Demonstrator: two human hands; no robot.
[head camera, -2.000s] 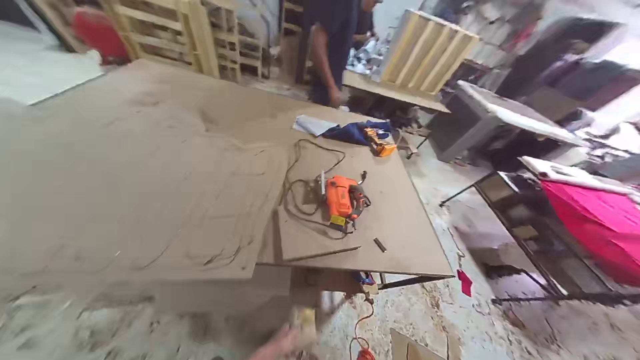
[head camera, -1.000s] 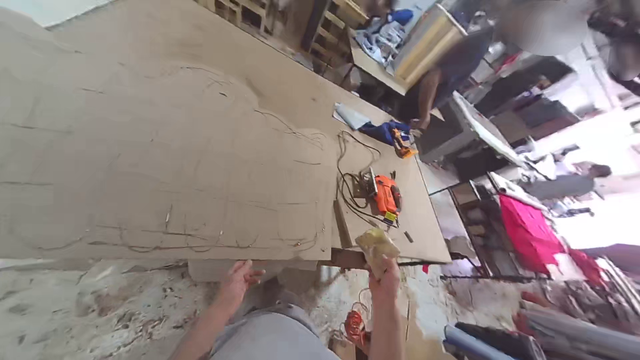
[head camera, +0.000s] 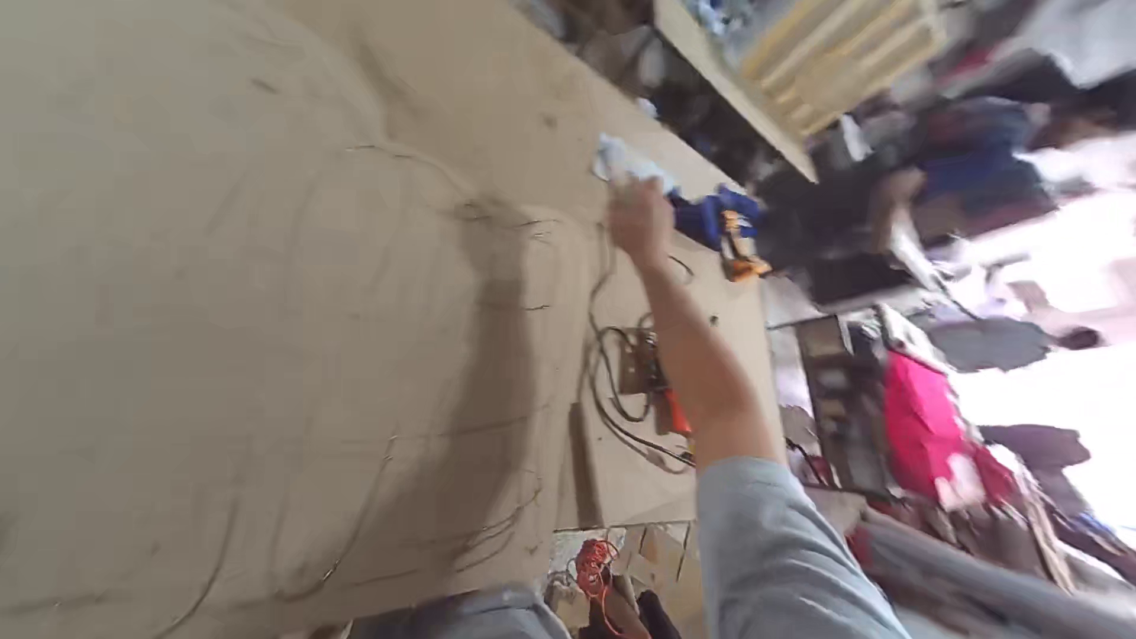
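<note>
My right hand (head camera: 641, 217) reaches far across the board-topped table, at a white cloth or paper (head camera: 628, 161) beside a dark blue cloth (head camera: 701, 217). Blur hides whether its fingers grip the white piece. An orange tool (head camera: 742, 253) lies at the blue cloth's right end. My forearm partly covers an orange power tool (head camera: 676, 415) and its dark cord (head camera: 612, 417). Curved and straight pencil-like lines mark the large brown sheet (head camera: 355, 355). My left hand is outside the picture.
A narrow dark strip (head camera: 583, 466) lies near the table's front edge. Below is a tangled orange cord (head camera: 596, 564). Behind the table stands a slatted wooden frame (head camera: 834, 62); bright pink fabric (head camera: 923, 426) is at the right. A blurred person is at the upper right.
My right hand, earlier at the front edge with a yellowish block, is now stretched over the table to the white piece. My left hand has left the view. The view has shifted strongly.
</note>
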